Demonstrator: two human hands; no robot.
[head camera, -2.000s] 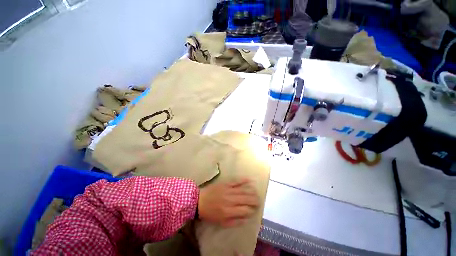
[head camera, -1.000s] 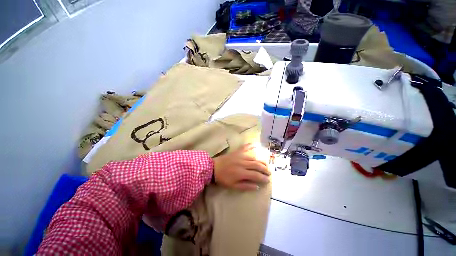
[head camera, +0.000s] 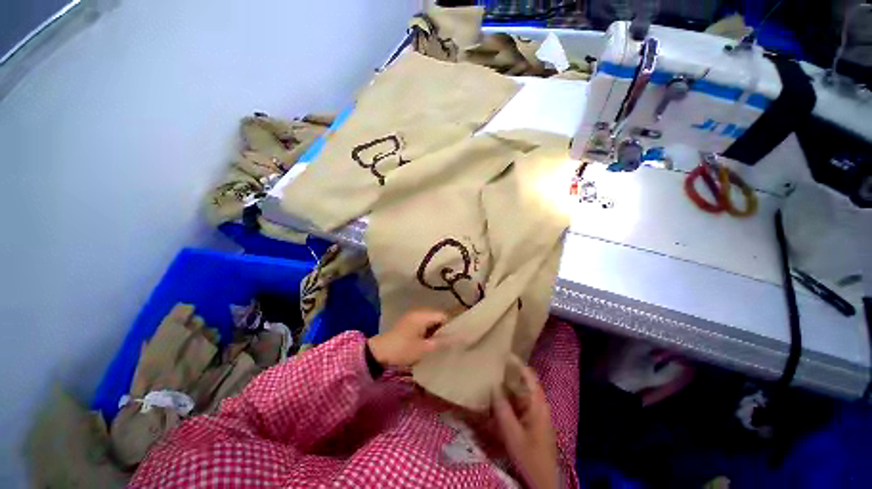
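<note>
A khaki garment piece (head camera: 411, 229) with a dark looped motif hangs over the table's front edge towards my lap, its upper part near the lit needle area. My left hand (head camera: 413, 339) grips its lower left edge. My right hand (head camera: 521, 411) holds its lower right corner; the fingers are slightly blurred. Another khaki panel (head camera: 430, 95) with a looped motif lies flat on the table at the left. The white sewing machine head (head camera: 660, 91) stands right of the cloth. Whether the cloth is under the presser foot I cannot tell.
Red and orange-handled scissors (head camera: 708, 188) lie right of the needle. A black strap (head camera: 788, 296) hangs over the front edge beside dark snips (head camera: 822, 290). A blue crate (head camera: 153, 296) with bundled khaki cloth stands at lower left. More khaki pieces (head camera: 272, 148) lie by the wall.
My left hand has moved down from beside the needle to the cloth's lower edge. My right hand has come into view, holding the cloth. The view has tilted down, showing my lap and the crate.
</note>
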